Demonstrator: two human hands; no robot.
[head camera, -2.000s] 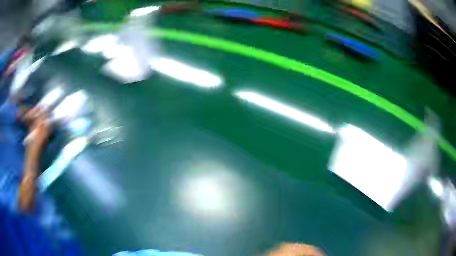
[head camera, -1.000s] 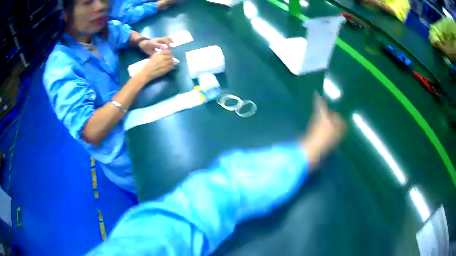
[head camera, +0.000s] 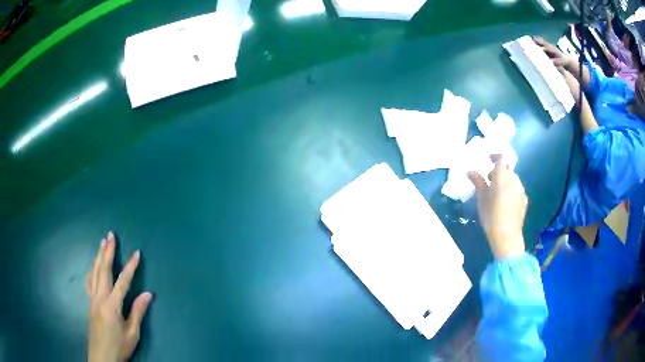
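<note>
A stack of flat white insert blanks (head camera: 396, 247) with notched edges lies on the dark green table, right of the middle. Beyond it is a loose pile of small folded white card pieces (head camera: 433, 138). My right hand (head camera: 501, 205) is at the near right side of this pile, its fingertips on or just over the pieces; whether it grips one is unclear. My left hand (head camera: 113, 304) is at the lower left, palm down over the table, fingers apart and empty.
An open white box (head camera: 182, 58) stands on the green belt at upper left, another box (head camera: 378, 6) at the top edge, cut off. At the right, a person in a blue smock (head camera: 615, 148) holds a long white tray (head camera: 541, 76). A dark cable (head camera: 574, 141) hangs there.
The view has swung right, from the neighbour with the label roll to the blanks and card pile. My outstretched arm has left the belt area; both hands now show over the table.
</note>
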